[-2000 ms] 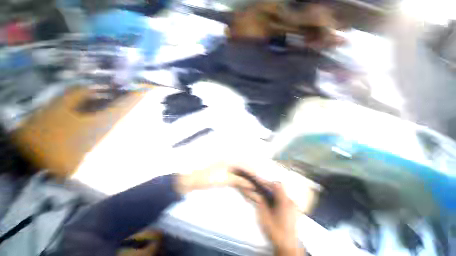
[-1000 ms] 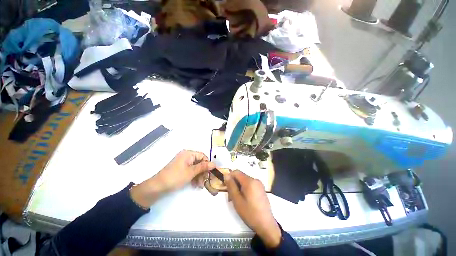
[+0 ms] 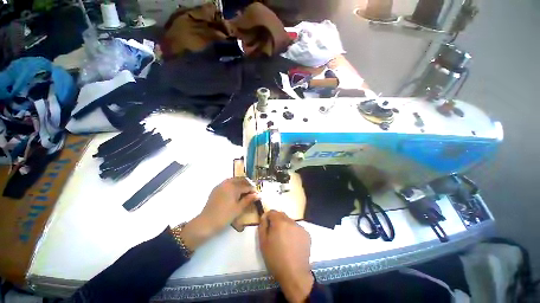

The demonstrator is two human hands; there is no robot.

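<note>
My left hand (image 3: 224, 208) and my right hand (image 3: 285, 244) meet just in front of the needle area of the white and blue sewing machine (image 3: 367, 145). Between them they hold a narrow black strip (image 3: 259, 208), pinched at both ends, close to the presser foot (image 3: 283, 184). The fingers hide most of the strip. A flat black-and-grey strip stack (image 3: 155, 186) lies to the left of my left hand. A fanned bundle of black strips (image 3: 127, 152) lies farther left and back. A black pile of pieces (image 3: 327, 196) lies under the machine arm.
Scissors (image 3: 375, 220) with black loop handles lie right of the pile. Black fabric (image 3: 195, 83) and a brown heap (image 3: 198, 29) are behind the table. A cardboard sheet (image 3: 35, 207) is at the left edge. Small metal fittings (image 3: 471, 204) sit at the table's right end.
The blur has cleared since the oldest frame. Both hands have brought the black strip closer to the needle, and it now points more toward the machine. The view has shifted, so the machine sits farther left.
</note>
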